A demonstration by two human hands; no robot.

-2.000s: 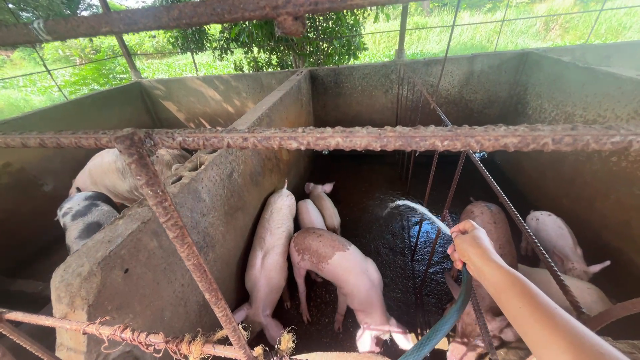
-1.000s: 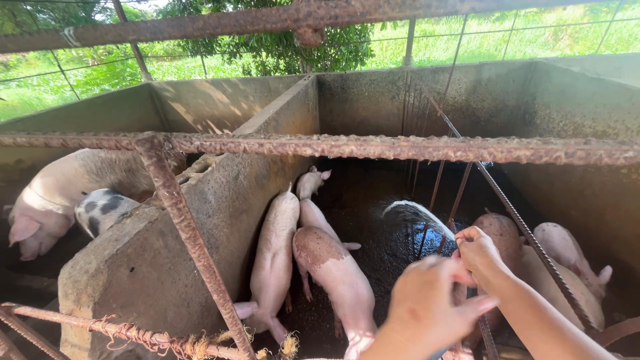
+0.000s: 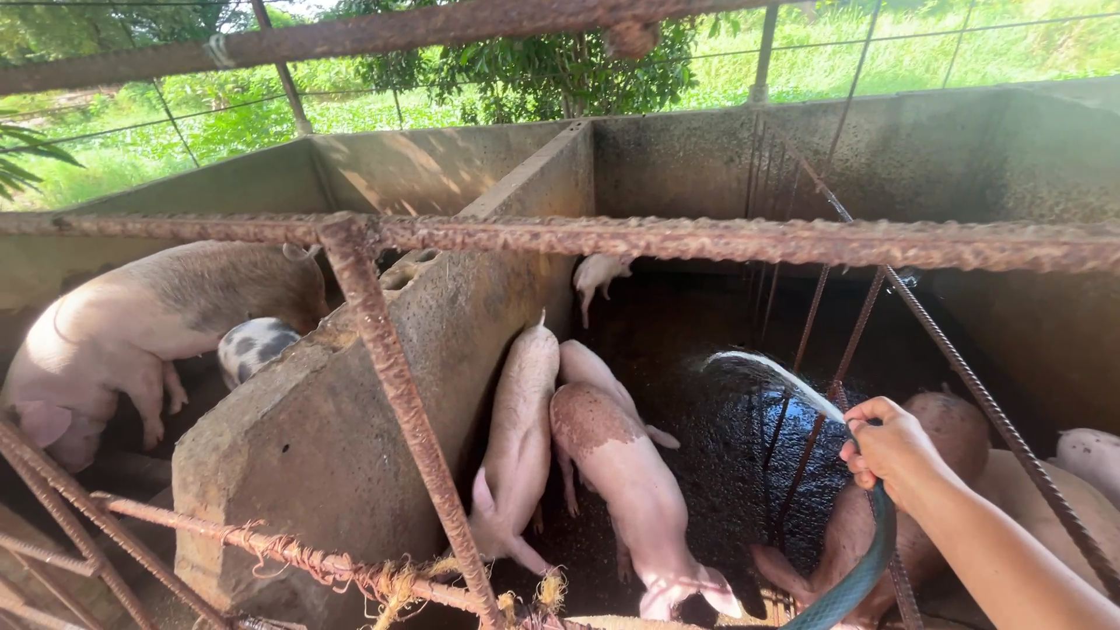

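My right hand [image 3: 888, 446] reaches in from the lower right and grips a green hose [image 3: 862, 569] near its mouth. A stream of water [image 3: 779, 372] arcs from the hose to the left, over the dark wet floor [image 3: 691, 437] of the right pen. My left hand is out of view. Several pink pigs stand in this pen: one [image 3: 516, 437] along the dividing wall, one with a brown-stained back [image 3: 626, 481] beside it, and a small one [image 3: 599, 280] farther back. Other pigs [image 3: 949, 437] are below and behind my right hand and forearm.
A concrete wall [image 3: 350, 420] divides the pens. Left of it are a large pig [image 3: 166, 324] and a black-spotted one [image 3: 254, 348]. A rusty horizontal bar [image 3: 700, 241] crosses in front of me, with slanting rebar [image 3: 989, 402] at right and a twine-wrapped bar [image 3: 297, 551] below.
My left hand, beside the right one a second ago, has left the view. A small pig now stands farther back along the dividing wall.
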